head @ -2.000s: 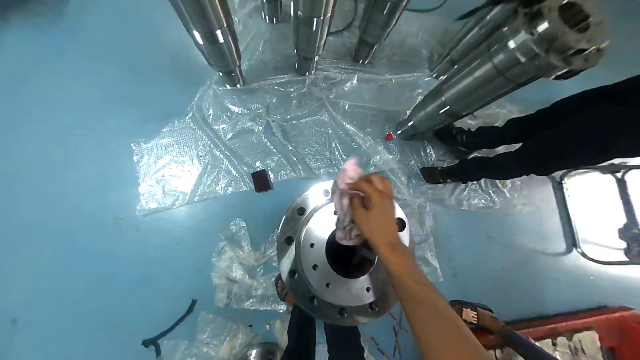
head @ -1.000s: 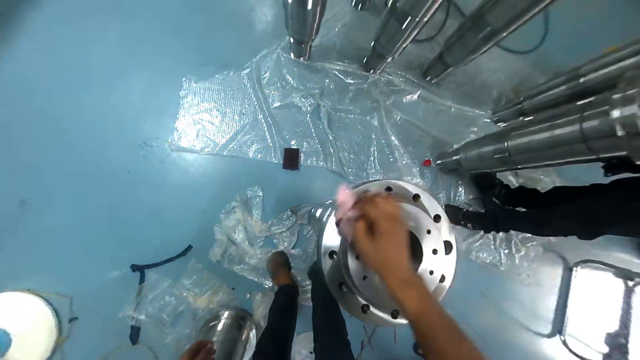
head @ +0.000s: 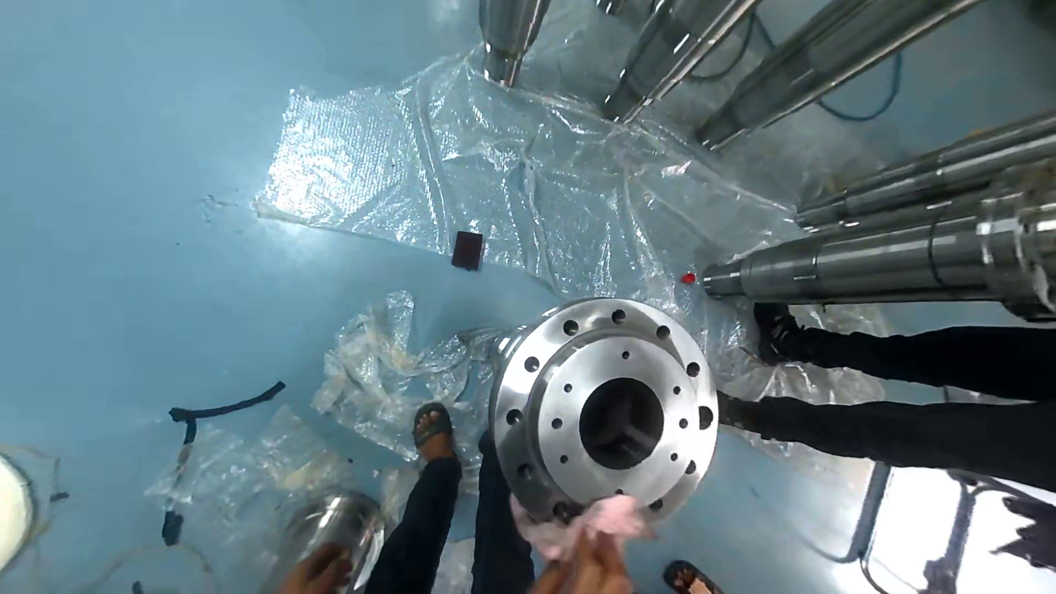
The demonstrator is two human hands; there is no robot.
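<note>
A pink cloth [head: 590,524] is bunched in my right hand [head: 582,573] at the lower edge of a large steel flange [head: 701,355]. The flange has a ring of holes, a raised inner face with smaller holes and a dark central bore. Its body below is mostly hidden. At the bottom left, my left hand [head: 318,569] is at a shiny metal cylinder [head: 334,524]; its fingers are bent and partly cut off by the frame edge, so its grip is unclear.
Several steel shafts [head: 874,268] stand at the top and right, on and near clear bubble wrap [head: 495,165]. A dark red pad [head: 468,250], crumpled plastic [head: 375,371] and a black strap [head: 227,408] lie on the floor. A person's dark-trousered legs [head: 891,429] are at the right.
My right hand and the pink cloth have moved from the upper left of the flange face to its lower rim. The view has shifted.
</note>
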